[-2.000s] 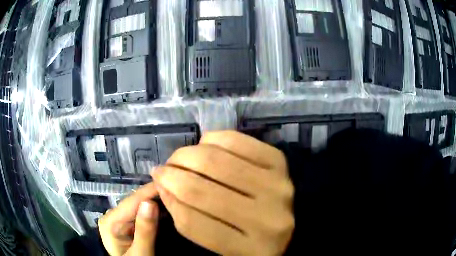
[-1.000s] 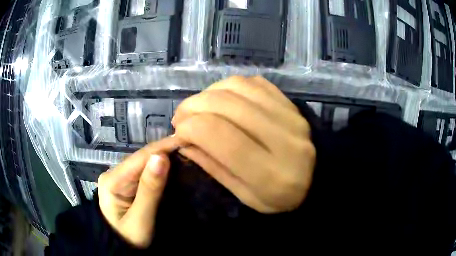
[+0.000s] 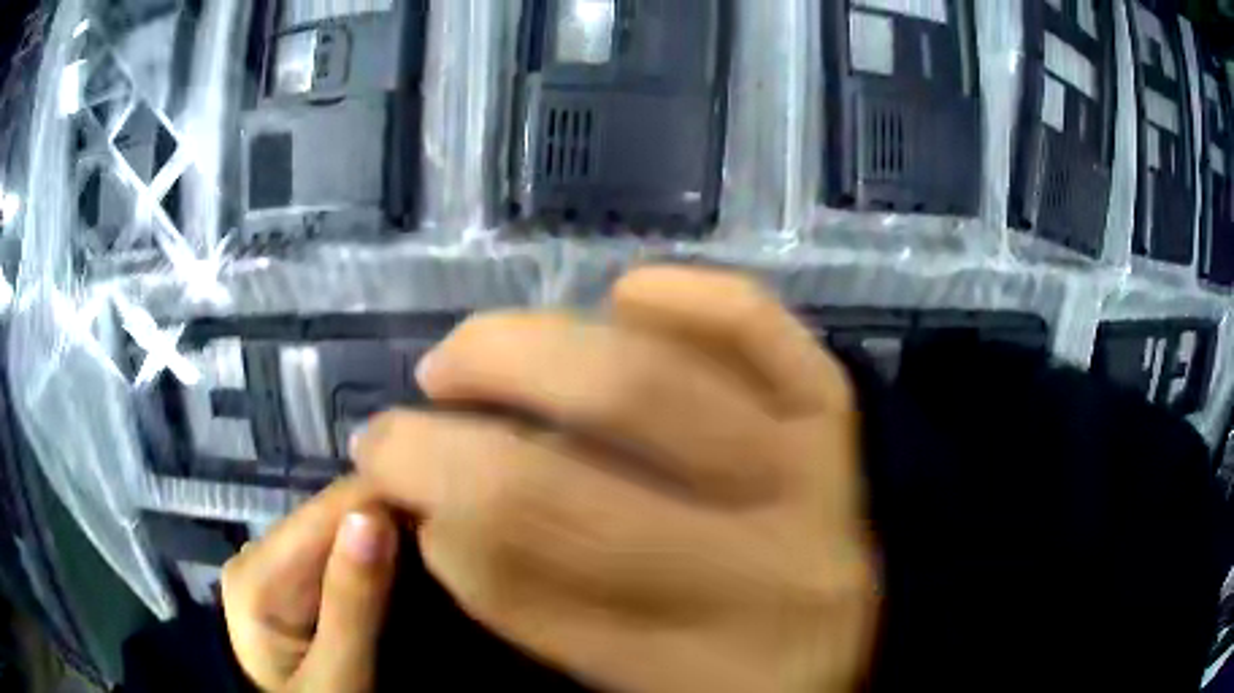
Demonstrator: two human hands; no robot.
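My right hand (image 3: 636,474) is blurred, back towards the camera, its fingers curled over the tip of my left hand (image 3: 305,582). The left thumb and fingers are brought together at the lower left. Their fingertips meet or nearly meet; anything between them is hidden or too small to tell. Behind the hands, a black phone housing (image 3: 311,386) lies crosswise in a pocket of the translucent packing tray (image 3: 501,284), partly covered by the right hand. Another crosswise housing (image 3: 947,325) is mostly hidden by the dark right sleeve.
Several housings stand lengthwise in the tray's upper row, one with slots (image 3: 616,156) and one with a dark square (image 3: 325,176). A housing (image 3: 1157,359) lies at the right edge. Bright glare crosses the tray's left side. A green bench strip (image 3: 81,582) shows lower left.
The camera view has shifted back and forth over the tray. The right hand now looks larger and more blurred, with its fingers spread further apart. The hands stay together.
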